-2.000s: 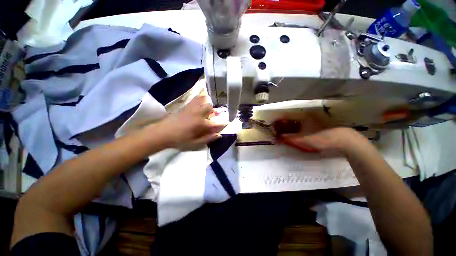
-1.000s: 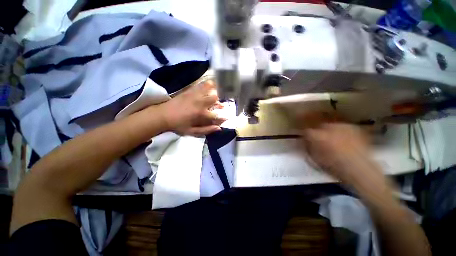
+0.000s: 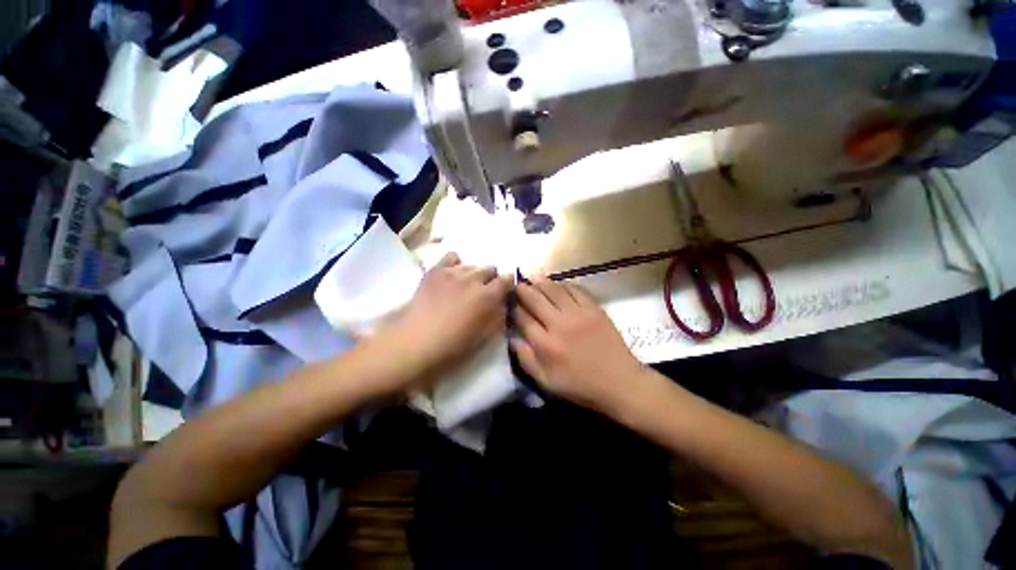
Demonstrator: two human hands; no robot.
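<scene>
My left hand (image 3: 451,312) and my right hand (image 3: 566,334) meet just in front of the needle area, fingers on the edge of the cloth. A white fabric piece (image 3: 474,390) and a dark navy strip hang between and below them. The light grey-blue garment cloth (image 3: 292,212) lies heaped to the left, with navy strips. The presser foot area (image 3: 501,217) is washed out by the lamp, so the needle cannot be made out. The scissors (image 3: 719,278) with dark red handles lie on the bed under the machine arm.
The white sewing machine head (image 3: 602,78) spans the top. A red basket (image 3: 496,9) shows behind it. White cloth (image 3: 150,106) lies at the far left, above a printed box (image 3: 84,228). Grey-blue pieces (image 3: 914,429) are piled at the lower right.
My right hand has left the scissors on the bed and moved left to the cloth beside my left hand. The camera view has turned and shifted.
</scene>
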